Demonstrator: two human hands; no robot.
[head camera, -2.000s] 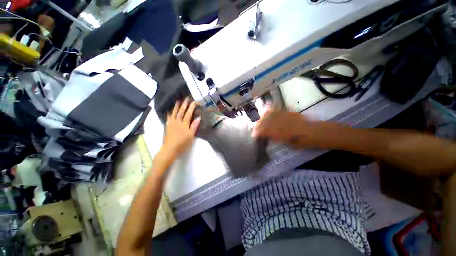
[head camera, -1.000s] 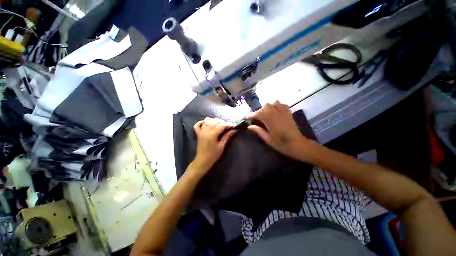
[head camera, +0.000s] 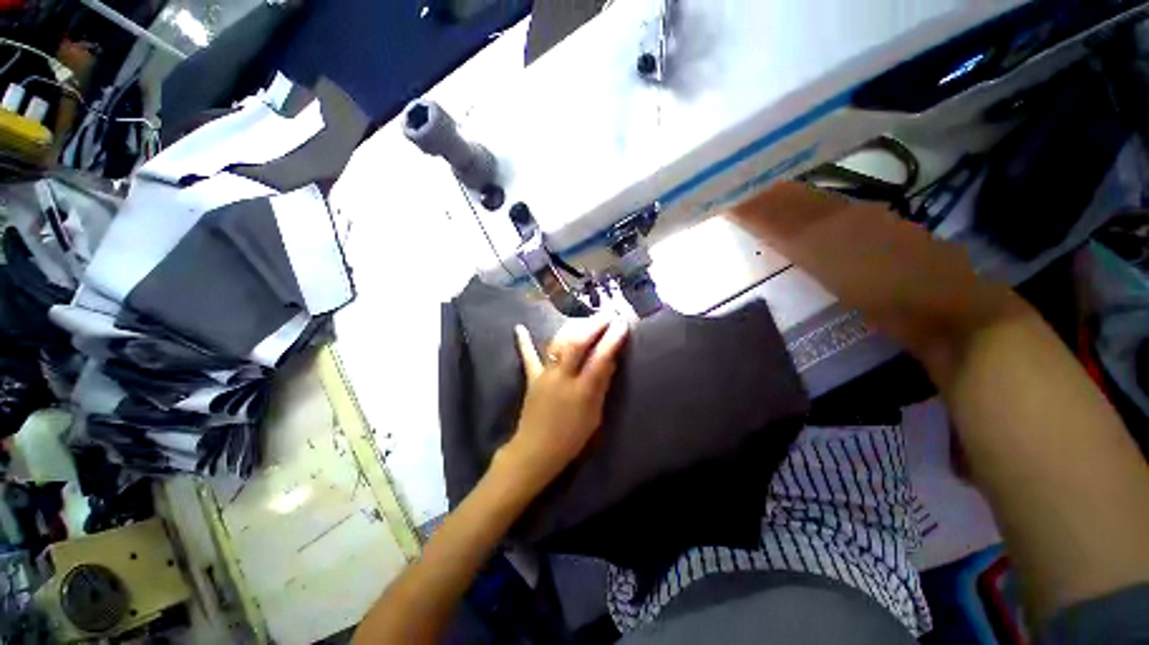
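A dark grey garment panel (head camera: 680, 397) lies at the needle area and hangs over the table's front edge onto the lap. My left hand (head camera: 567, 384) holds the panel down, fingertips at its upper edge beside the presser foot (head camera: 595, 296) and one finger spread to the left. My right hand (head camera: 819, 246) is off the panel, blurred, under the arm of the sewing machine (head camera: 756, 114); its fingers are not clear and I cannot tell whether it holds anything.
Black-handled scissors (head camera: 882, 164) are partly covered by my right hand. A fanned bundle of grey and white cut pieces (head camera: 208, 271) stands left of the machine. A grey cylindrical post (head camera: 447, 145) projects from the head. A beige second machine (head camera: 114, 586) is at the lower left.
The dark panel now lies spread over the table edge. My right hand has left it and moved right and up toward the scissors. My left hand has shifted right, nearer the presser foot.
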